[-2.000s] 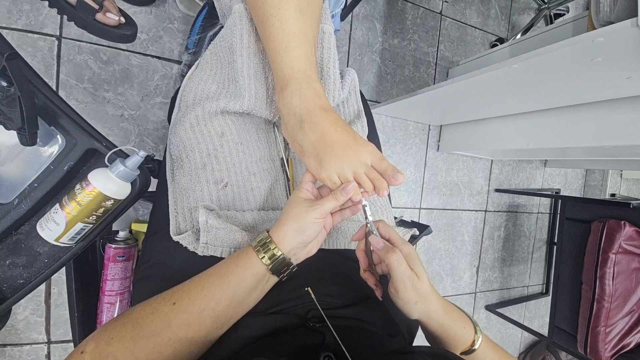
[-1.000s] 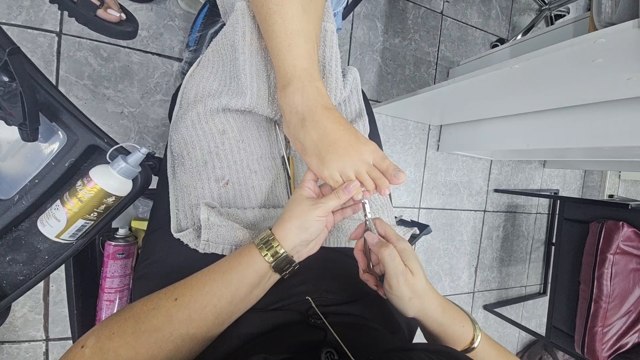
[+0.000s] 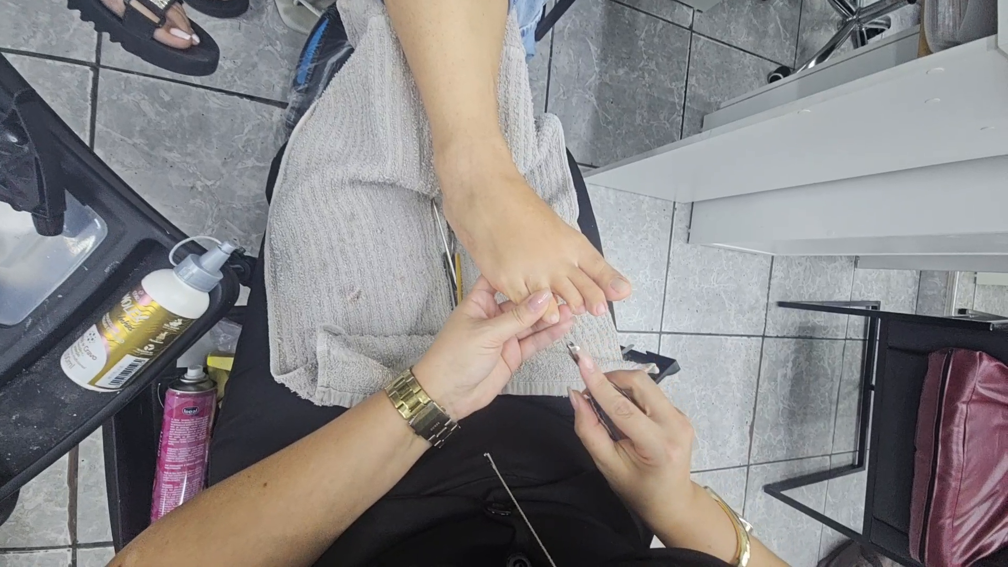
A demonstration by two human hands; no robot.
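Observation:
A person's bare foot [image 3: 512, 228] rests over a grey ribbed towel [image 3: 354, 197] across my lap. My left hand [image 3: 492, 346], below a gold watch, holds the smaller toes between thumb and fingers. To its lower right, my right hand [image 3: 638, 433] grips metal cuticle nippers [image 3: 573, 349]; their tip is apart from the toes, and the handles are mostly hidden in my palm. Beside the foot, slim metal tools [image 3: 447, 244] and a yellow one lie on the towel, partly under the foot.
At left, a black tray [image 3: 102, 185] carries a white squeeze bottle [image 3: 142, 323] with a gold label. A pink spray can [image 3: 183, 441] stands below it. White furniture [image 3: 835, 142] juts in at upper right. A dark red bag [image 3: 961, 457] lies on a black-framed seat at right.
My right hand has drawn the nippers back from the toes, toward my body. My left hand still holds the toes.

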